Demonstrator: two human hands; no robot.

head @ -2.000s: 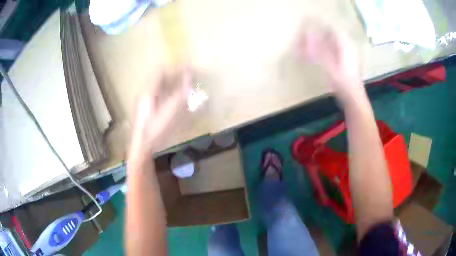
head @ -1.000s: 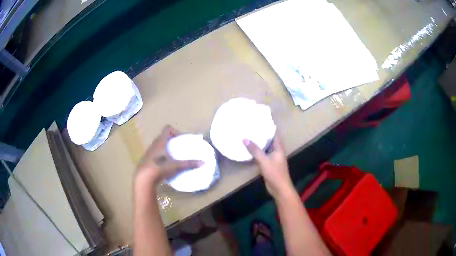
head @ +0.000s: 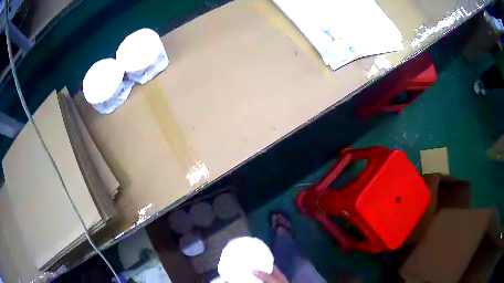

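My right hand [head: 272, 274], cut off by the bottom edge, holds a white round wrapped bundle [head: 246, 260] beside the carton. Only its fingers show, at the bundle's lower right. My left hand is not visible. A bit of white shows below the held bundle, too cut off to tell. The open cardboard carton [head: 224, 235] on the floor holds several white round pieces [head: 201, 214]. Two more wrapped bundles [head: 141, 52] stand side by side at the back left of the bench. White paper sheets [head: 345, 33] lie flat at the upper right.
Cardboard [head: 221, 83] covers the bench. A stack of cardboard sheets [head: 50, 182] lies at the left, with a cable [head: 47, 155] crossing it. A red stool [head: 392, 199] stands right of my foot, another [head: 409, 83] beyond it. Open cartons [head: 450, 243] are at the lower right.
The two bundles my hands held over the bench a second ago are gone from it. My right hand is now down by the carton with one, and my left hand has left the view.
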